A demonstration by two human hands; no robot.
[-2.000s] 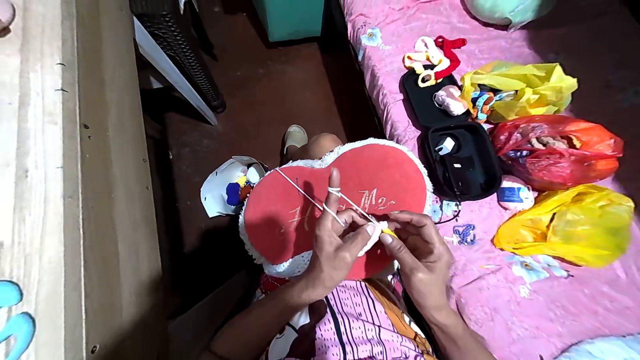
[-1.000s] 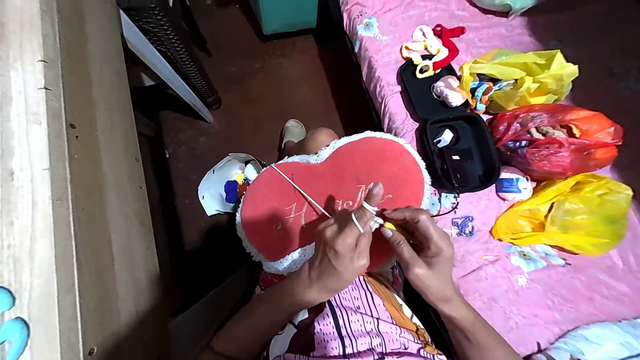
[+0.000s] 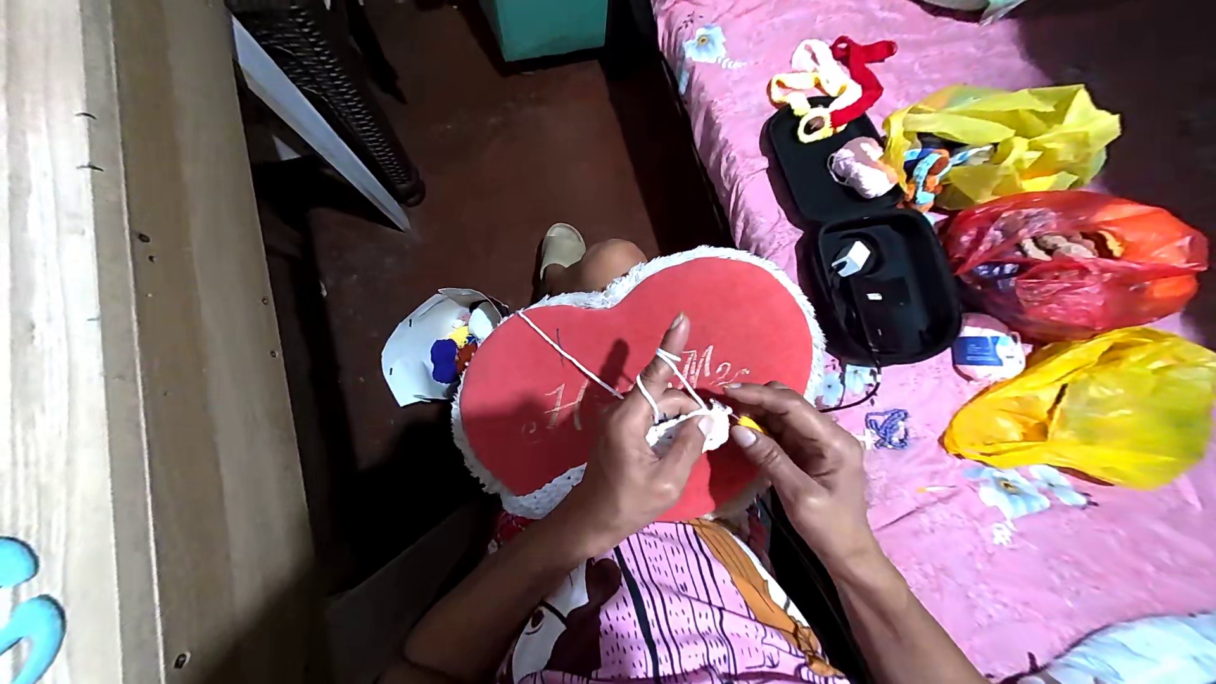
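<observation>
My left hand [image 3: 646, 446] pinches a small piece of white crochet work [image 3: 705, 429], and white yarn [image 3: 570, 358] wraps around its raised index finger, running off to the upper left. In my right hand [image 3: 798, 456] is a crochet hook with a yellow handle [image 3: 748, 424], its tip at the edge of the white piece. Both hands are over a red heart-shaped cushion [image 3: 655, 313] with white fluffy trim, which lies on my lap and bears writing.
Right of me, a bed with a pink sheet [image 3: 1045, 560] holds an open black case [image 3: 888, 285], yellow [image 3: 1083, 408] and red plastic bags [image 3: 1073, 266] and a yarn ball [image 3: 988, 348]. A white container [image 3: 413, 351] with coloured yarn stands left of the cushion; a wooden surface [image 3: 190, 380] borders the far left.
My left index finger and the yarn loops on it have shifted position over the cushion. Both hands keep hold of the crochet work and the hook.
</observation>
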